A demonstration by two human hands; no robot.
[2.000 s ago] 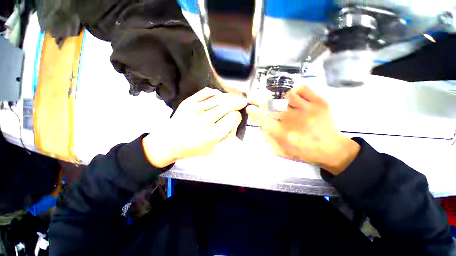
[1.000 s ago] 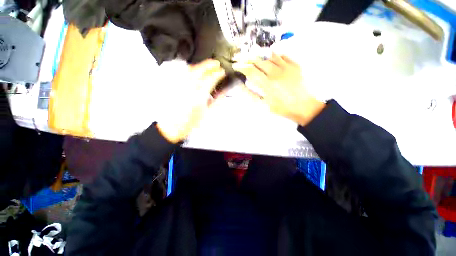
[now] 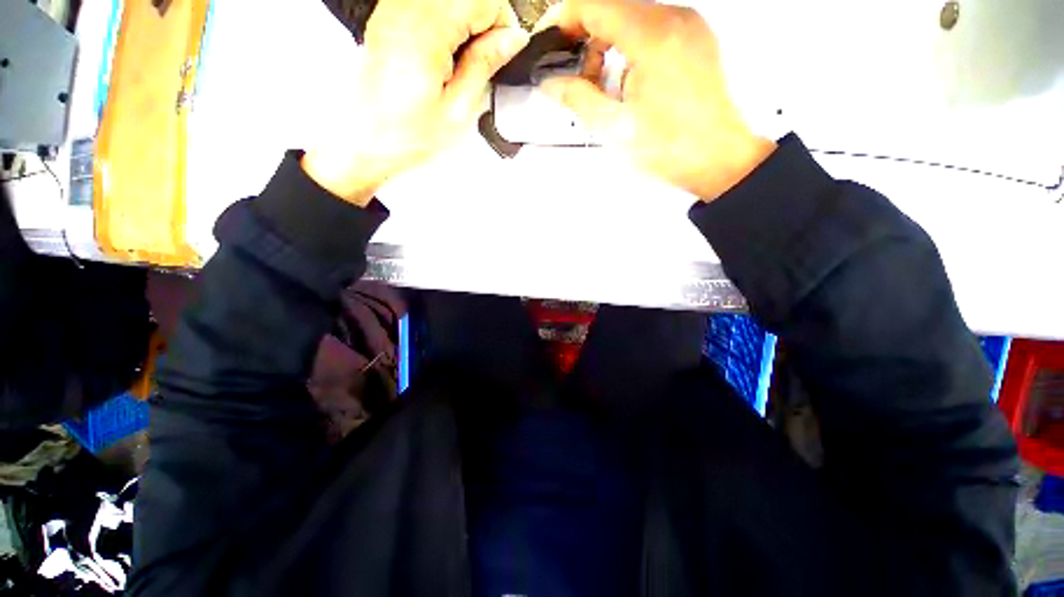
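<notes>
A dark brown cloth piece (image 3: 543, 58) lies between my two hands at the top edge of the picture, over the white machine table (image 3: 525, 222). My left hand (image 3: 420, 88) pinches its left side with thumb and fingertips. My right hand (image 3: 659, 88) holds its right side, fingers curled around the edge. A narrow dark end of the cloth hangs down below the fingers. Another dark bit of cloth shows at the top edge, left of my left hand. The needle area is out of the picture.
An orange-yellow strip (image 3: 149, 128) lies at the table's left part, with a grey machine part (image 3: 35, 76) beyond it. Below the table are blue mesh crates (image 3: 737, 356), a red crate (image 3: 1038, 402) at far right and maroon-brown cloth (image 3: 356, 379) left of my lap.
The view has tilted down, so the sewing machine head and most of the cloth have left the picture. Both hands now appear higher in the picture, still holding the cloth.
</notes>
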